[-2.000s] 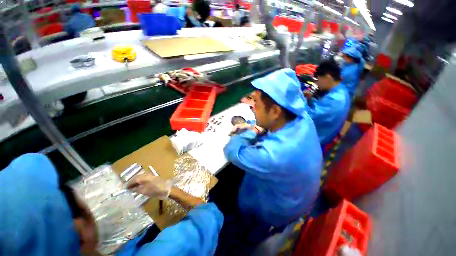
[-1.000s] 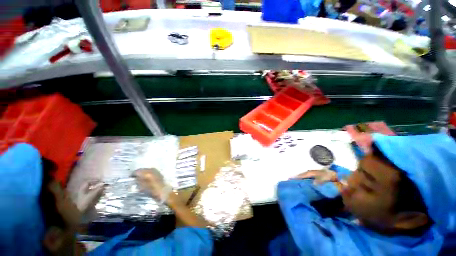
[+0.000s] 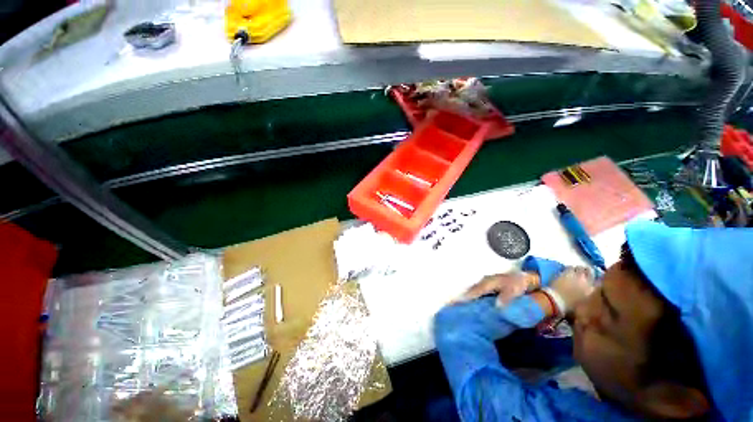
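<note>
Neither of my hands is in view. Silver metal parts (image 3: 244,317) lie in a row on a cardboard sheet (image 3: 318,239), with one more bright rod (image 3: 278,303) beside them. A dark thin tool (image 3: 264,381) lies below. A glittery heap of small clear film (image 3: 330,354) covers the cardboard's lower right. Clear plastic bags (image 3: 124,321) lie to the left, with slim parts showing on or under them. A blurred hand, seemingly the left worker's, is partly visible at the bottom edge. A narrow orange-red bin (image 3: 421,173) holds a few silver parts.
A person in blue (image 3: 495,354) leans over the white bench (image 3: 396,317) at right, near small dark parts, a round dark dish (image 3: 508,239), a blue-handled tool (image 3: 580,235) and a pink pad (image 3: 607,194). Behind are the green conveyor and a shelf with a yellow coil (image 3: 258,18).
The view has swung left, then moved closer and down onto the bench. The left worker's head and arm have left the picture. The right worker's hands are now nearer their face.
</note>
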